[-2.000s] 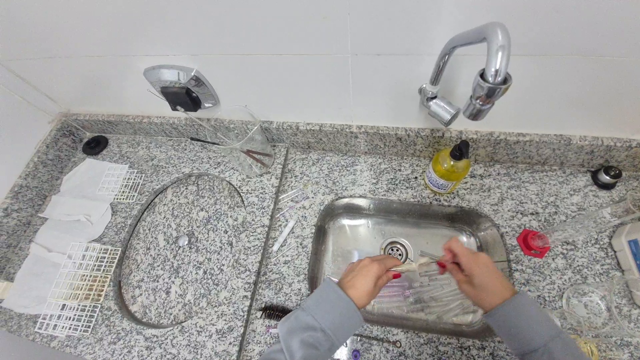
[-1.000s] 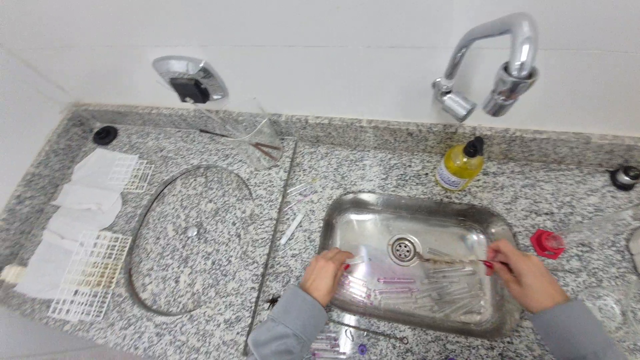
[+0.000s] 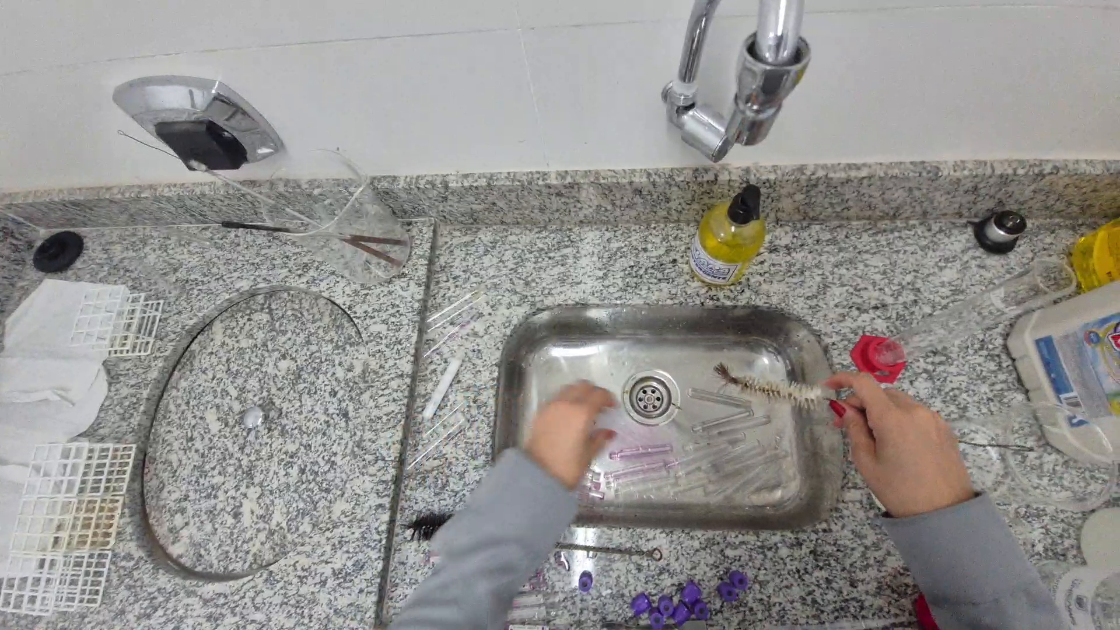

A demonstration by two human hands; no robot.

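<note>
My right hand (image 3: pixel 906 437) pinches a pale-bristled test-tube brush (image 3: pixel 774 388) near the right rim of the steel sink (image 3: pixel 669 317), with the dark tip pointing left over the basin. Over the left part of the basin is my left hand (image 3: pixel 569 431), blurred, its fingers toward the drain (image 3: pixel 651 397); whether it holds anything is unclear. Several clear glass tubes (image 3: pixel 744 468) lie in the sink, and others with purple-pink tint (image 3: pixel 640 464) lie nearer my left hand. Several purple caps (image 3: pixel 682 604) sit on the counter in front of the sink.
A yellow soap bottle (image 3: pixel 728 241) stands behind the sink under the chrome faucet (image 3: pixel 761 96). Left are thin glass tubes (image 3: pixel 444 385), a glass flask (image 3: pixel 367 249) and white racks (image 3: pixel 74 499). At right lie a glass cylinder with a red base (image 3: pixel 878 357) and a white jug (image 3: pixel 1072 367).
Two seconds ago both hands were close together over the sink; now they are apart. Since one second ago, my left hand has moved off the left rim, farther over the basin.
</note>
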